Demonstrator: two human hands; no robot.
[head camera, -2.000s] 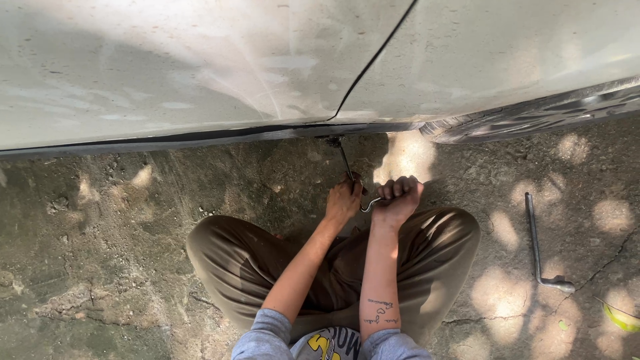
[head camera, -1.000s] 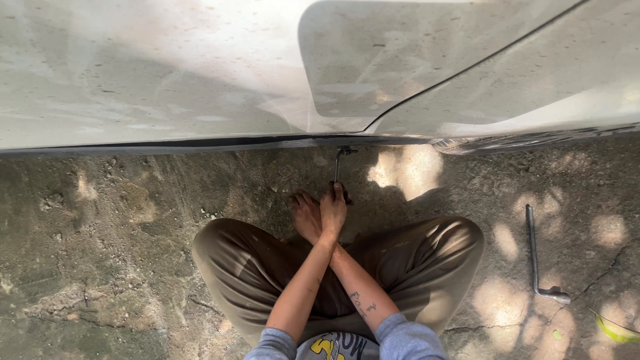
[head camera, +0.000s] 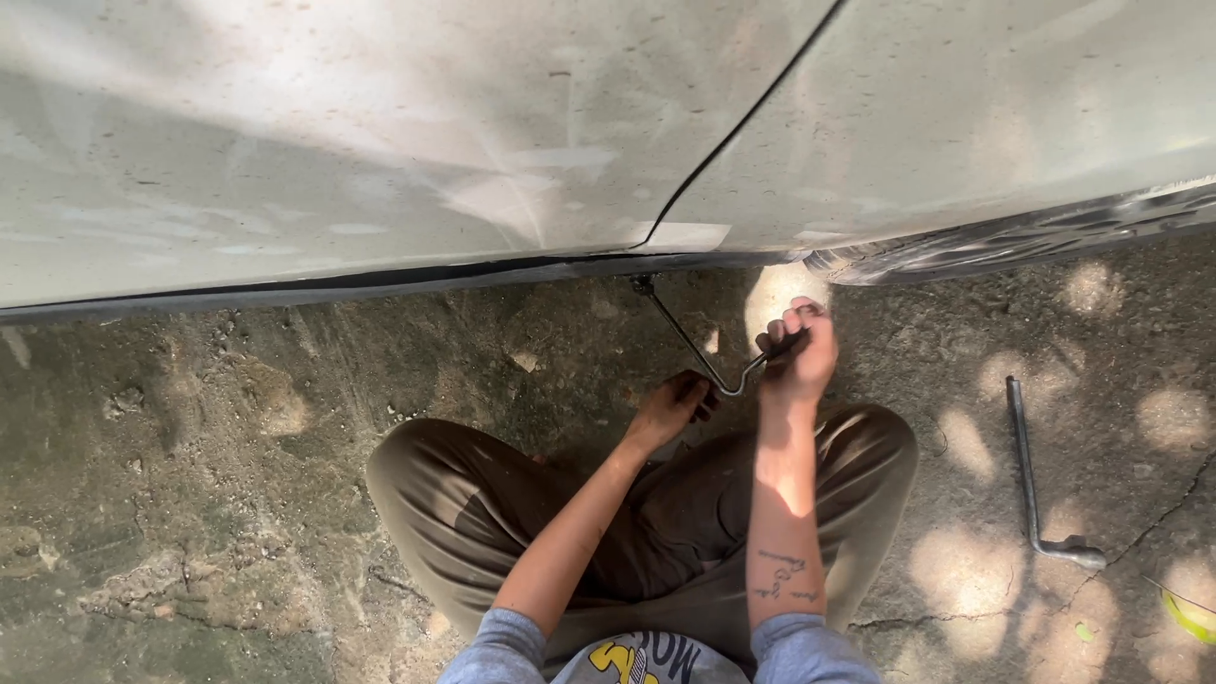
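A thin metal crank handle (head camera: 686, 340) slants from a dark fitting (head camera: 643, 284) under the car's lower edge down to a bend, then up to the right. My right hand (head camera: 801, 350) grips its cranked end, fingers curled round it. Close to the bend is my left hand (head camera: 676, 403), palm side partly hidden, fingers loosely bent; whether it touches the rod cannot be told. The jack itself, if any, is hidden beneath the car.
The pale car body (head camera: 380, 142) with a door seam spans the top. A tyre (head camera: 1007, 242) shows at the right. On the cracked concrete ground (head camera: 237, 494) lies an L-shaped lug wrench (head camera: 1023, 456), with a green leaf (head camera: 1189, 616) nearby. My crossed legs (head camera: 456, 503) are below my hands.
One second ago my forearms were crossed near the rod; now they are apart, with my right hand out to the right on the cranked end. The rod's bend has swung to the right.
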